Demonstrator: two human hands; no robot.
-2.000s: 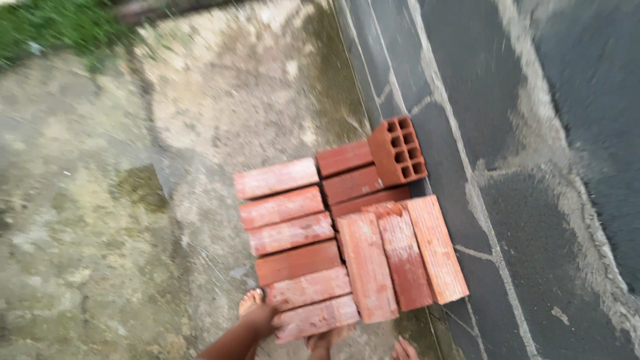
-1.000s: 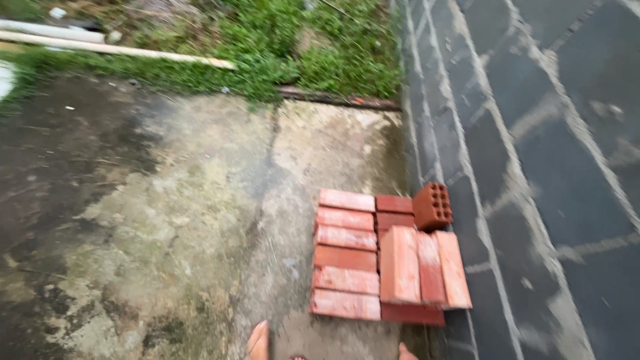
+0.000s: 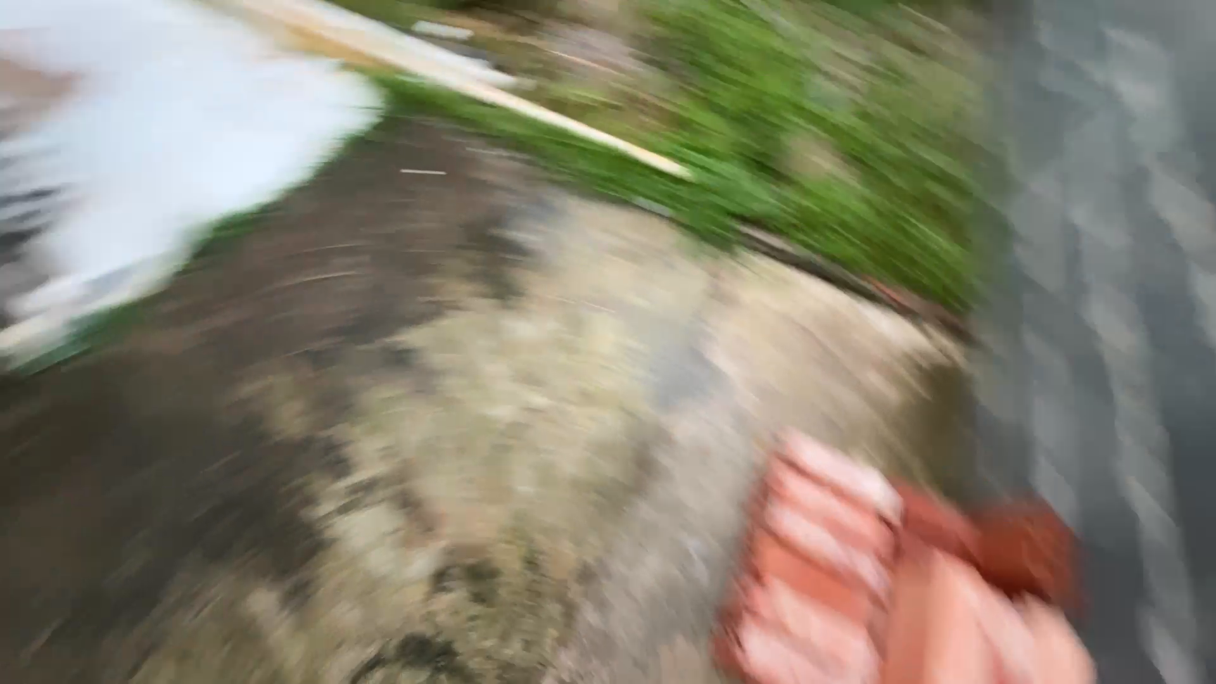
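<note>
Neither my left hand nor my right hand shows in the blurred head view. A stack of red clay bricks sits on the concrete at the lower right, its bottom cut off by the frame's edge. Several bricks lie side by side in its left part. Other bricks rest higher on its right part. One darker hollow brick is at the stack's right end, close to the wall. What my hands hold or touch cannot be seen.
A grey block wall rises along the right. Stained concrete ground borders grass at the back. A long pale pole lies by the grass, and a large white, unclear thing is at the upper left.
The view has swung left, so the brick stack now lies at the lower right. Two seconds ago a hand was at the stack's lower left; no hand shows now.
</note>
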